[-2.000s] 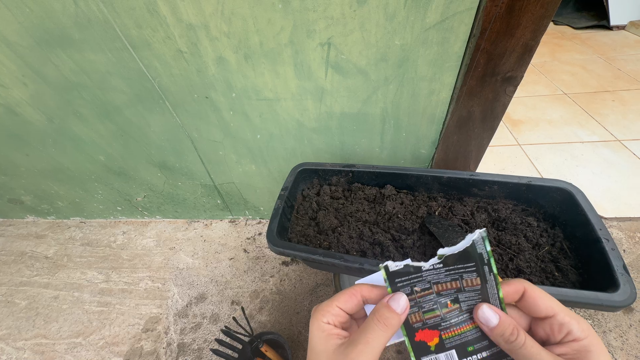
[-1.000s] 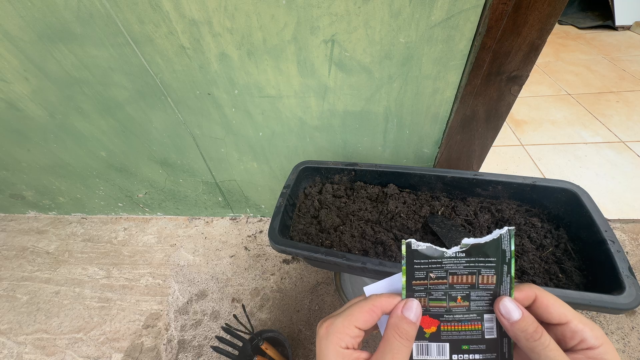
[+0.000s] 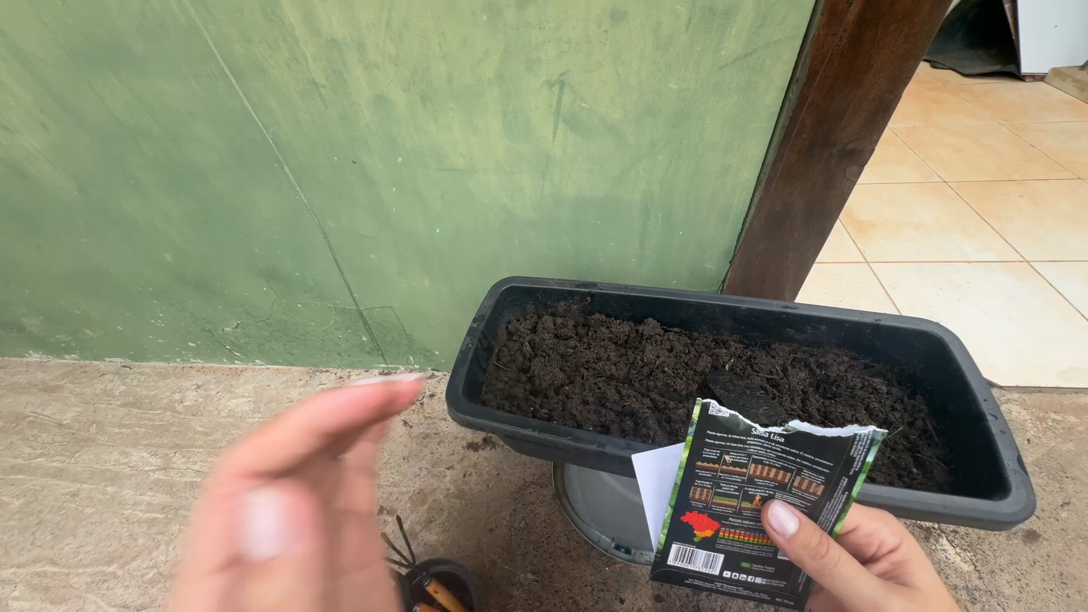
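Observation:
My right hand (image 3: 850, 552) holds a torn-open seed packet (image 3: 756, 510), its printed back toward me and its ragged edge up. The packet overlaps the near side of a dark plastic planter box (image 3: 544, 442) filled with dark soil (image 3: 612, 365). A black tool blade (image 3: 744, 398) lies on the soil just behind the packet. My left hand (image 3: 297, 501) is off the packet, blurred, raised at the lower left with its fingers apart from the thumb and nothing seen in it.
A white paper (image 3: 657, 484) shows behind the packet, above a round grey lid or stand (image 3: 595, 510). A black pot (image 3: 455, 578) with a hand rake (image 3: 404, 544) stands at the bottom. Behind are a green wall (image 3: 425, 170) and a wooden post (image 3: 833, 144).
My left hand has let go of the packet and moved left. The packet, held by both hands before, is now in my right hand alone and tilted.

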